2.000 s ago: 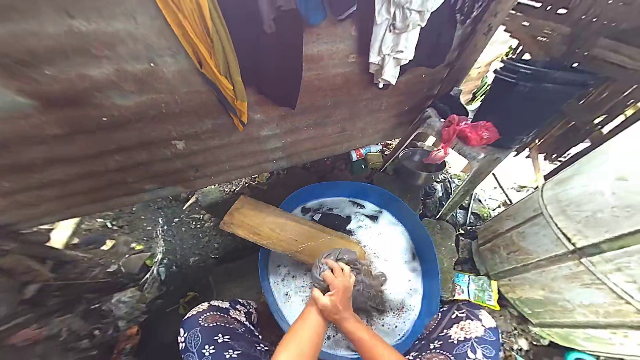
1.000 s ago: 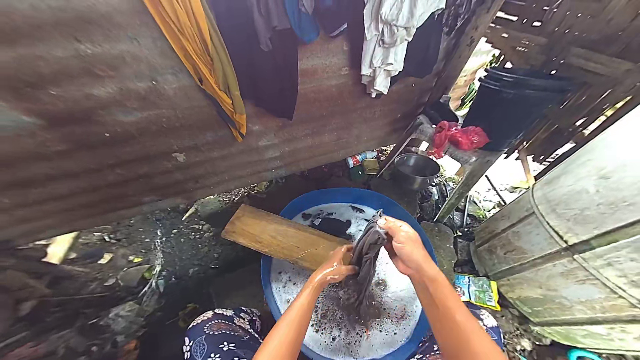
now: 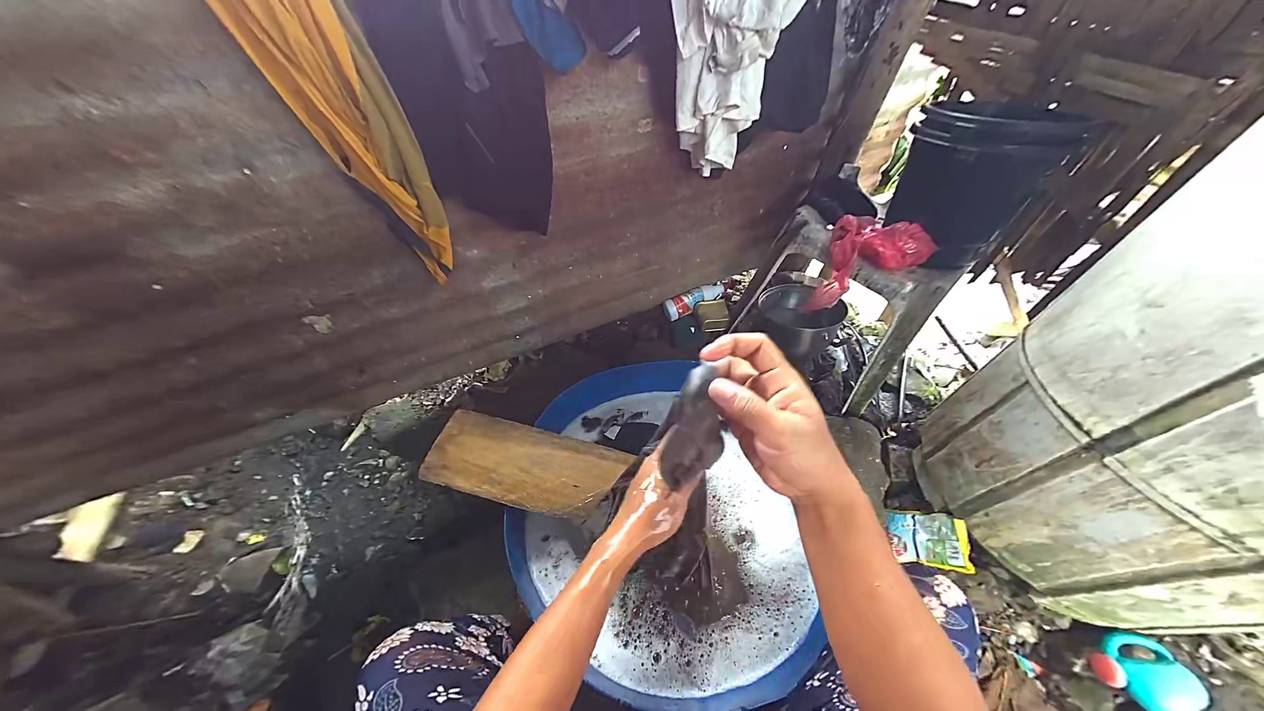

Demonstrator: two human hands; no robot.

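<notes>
A dark wet cloth is held up over a blue basin of foamy water, its lower part hanging into the suds. My right hand pinches its top edge between thumb and fingers. Lower down, my left hand, wet with suds, is at the cloth, its fingers partly hidden behind the fabric. A wooden board leans over the basin's left rim, with its inner end near my left hand. More dark fabric lies in the foam at the back of the basin.
Clothes hang along a rusty corrugated metal wall. At the back right are a metal pot, a red plastic bag and a black bucket. A packet lies right of the basin, near a large grey container and a turquoise plastic object.
Two seconds ago both hands pressed a bunched cloth at the board's end. The cloth has since been lifted and spread lengthwise between them.
</notes>
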